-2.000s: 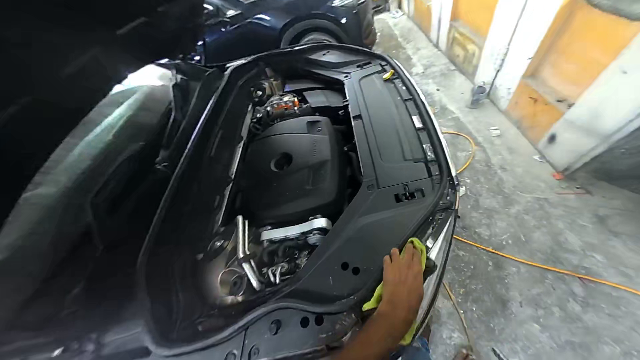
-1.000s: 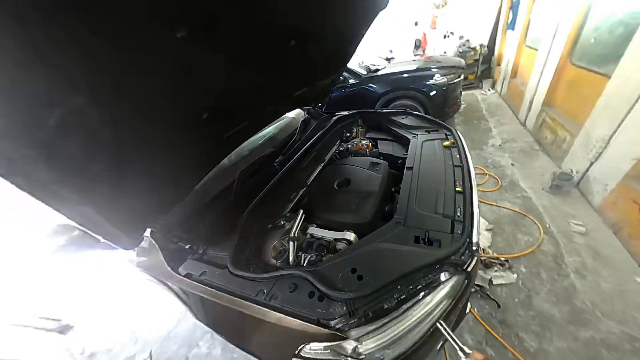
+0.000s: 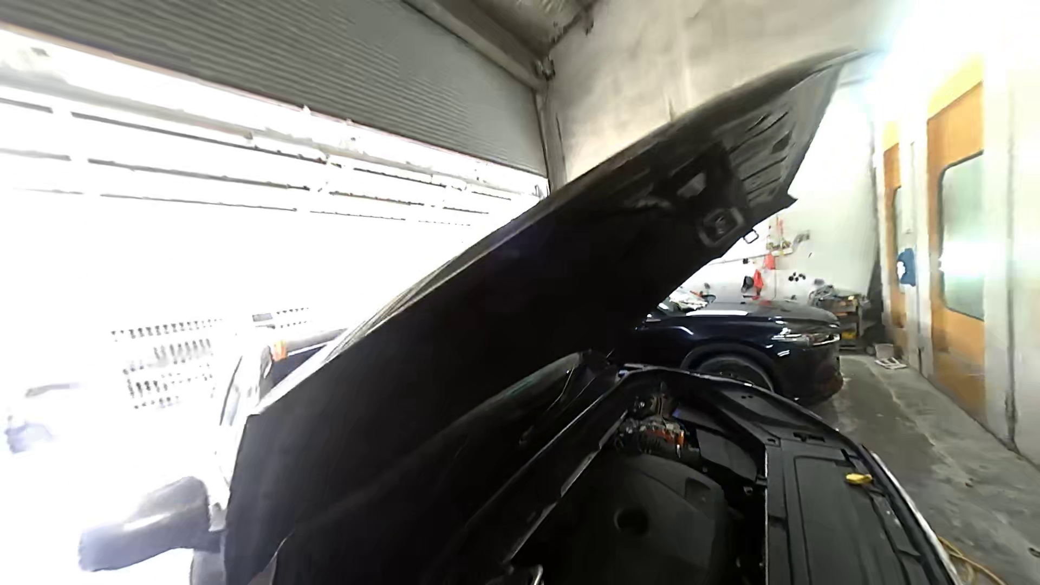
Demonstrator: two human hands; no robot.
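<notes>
Neither my left hand nor my right hand is in the frame. A car's raised hood [image 3: 504, 325] slants from lower left to upper right, its dark underside facing the engine bay. Beneath it lies a black plastic engine cover [image 3: 650, 520]. A black radiator-top panel [image 3: 845, 520] runs along the front of the bay, with a small yellow piece [image 3: 858, 478] on it. Orange parts [image 3: 670, 437] show among the engine components behind the cover. The nearest part of the bay is cut off by the frame's bottom edge.
A dark blue car [image 3: 756, 341] stands beyond the bay. A side mirror [image 3: 150, 520] juts out at lower left. Orange-and-white wall panels [image 3: 959, 341] line the right side, and a yellow hose [image 3: 967, 556] lies on the floor. A roller shutter [image 3: 284, 89] hangs at upper left.
The view has swung up and left. The hand with a yellow-green cloth, on the car's front edge two seconds ago, is out of view. The hood remains raised.
</notes>
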